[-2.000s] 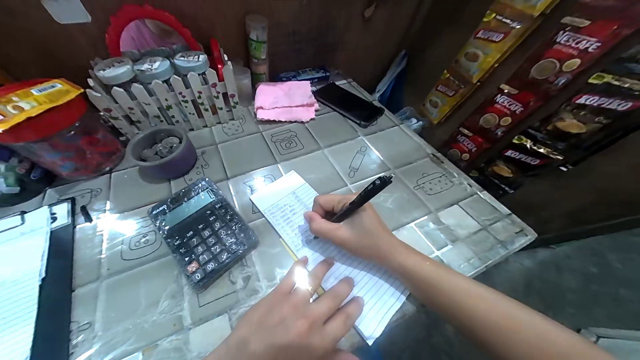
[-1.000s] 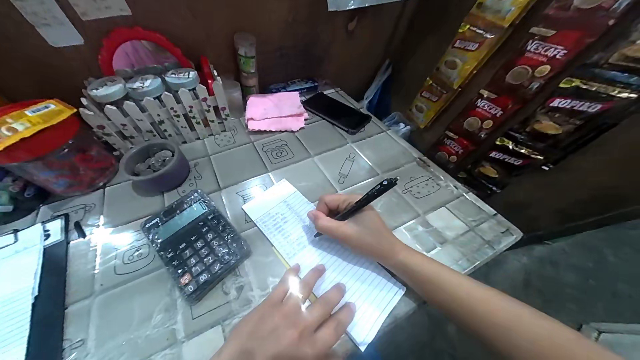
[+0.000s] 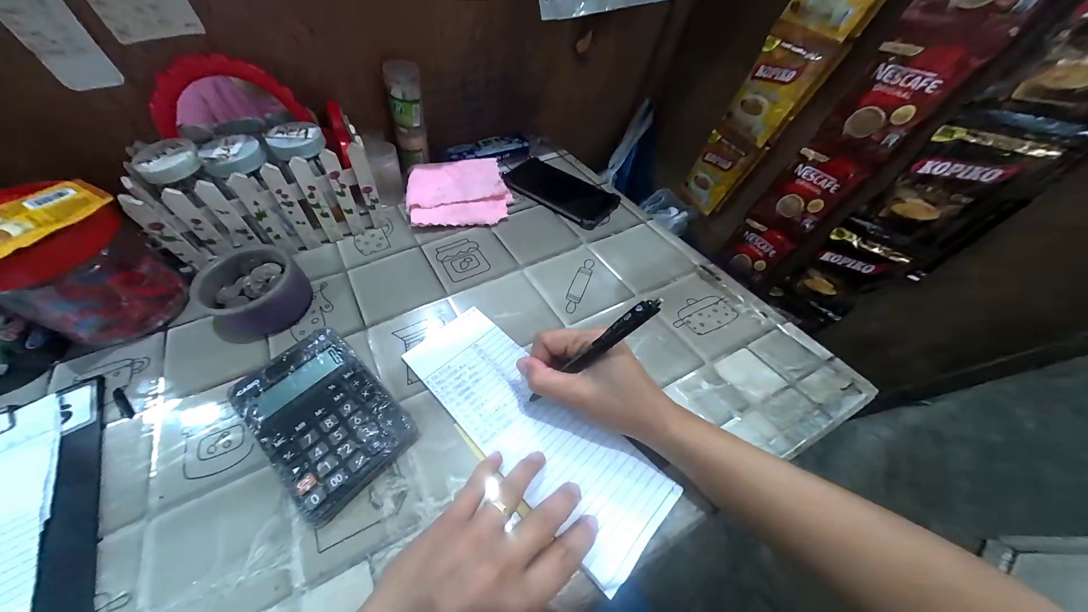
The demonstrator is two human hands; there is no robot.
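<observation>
My right hand (image 3: 595,378) grips a black pen (image 3: 614,334), its tip against a lined paper pad (image 3: 595,476) that bears handwriting on its upper part. Flat on the pad's lower left edge rests my left hand (image 3: 510,544), fingers spread, a ring on one finger, holding nothing. A black Casio desk calculator (image 3: 323,425) in clear wrapping lies left of the pad. At the far left is a dark clipboard (image 3: 72,510) with lined paper. A purple-grey round bowl (image 3: 252,293) of coins stands behind the calculator.
Behind are a folded pink cloth (image 3: 457,193), a black smartphone (image 3: 563,192), a small white picket fence (image 3: 263,204) with lidded jars, and a red-lidded plastic jar (image 3: 85,289). Coffee sachets (image 3: 816,183) hang at the right. The tiled tabletop's right edge (image 3: 837,399) borders the floor.
My right hand keeps the pen at the pad, and its place has barely changed. My left hand stays on the pad's lower left. The view has shifted slightly.
</observation>
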